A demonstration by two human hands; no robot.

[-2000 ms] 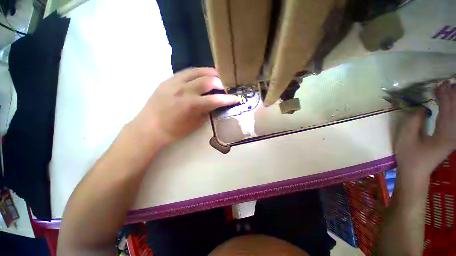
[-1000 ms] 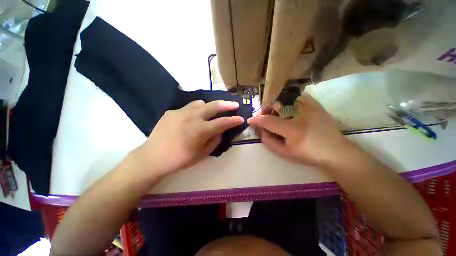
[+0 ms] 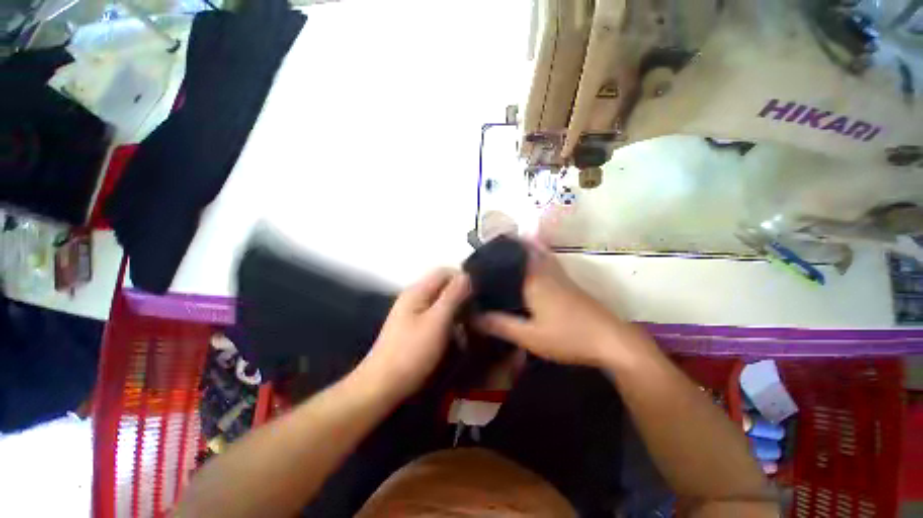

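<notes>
A black cloth strip point(image 3: 304, 304) is held in both hands in front of the table's front edge, above my lap. Its wide left part hangs out to the left and is blurred. My left hand point(image 3: 420, 329) grips it near the middle. My right hand point(image 3: 552, 309) holds its bunched or folded right end. The sewing machine head point(image 3: 572, 81) stands behind, with its needle area point(image 3: 547, 182) lit and no cloth under it. A pile of black pieces point(image 3: 192, 152) lies at the left of the table.
Blue-green snips point(image 3: 796, 261) lie on the machine bed at the right. Red baskets stand on both sides of my lap, the left point(image 3: 152, 405) and the right point(image 3: 845, 435), holding spools. A small brownish-red box point(image 3: 73, 259) sits on the left side table. A dark keypad point(image 3: 906, 286) is at the far right.
The strip has left the needle area and come towards my lap in both hands. Earlier, my right hand moved from the snips to the cloth. The view has shifted, showing more on both sides.
</notes>
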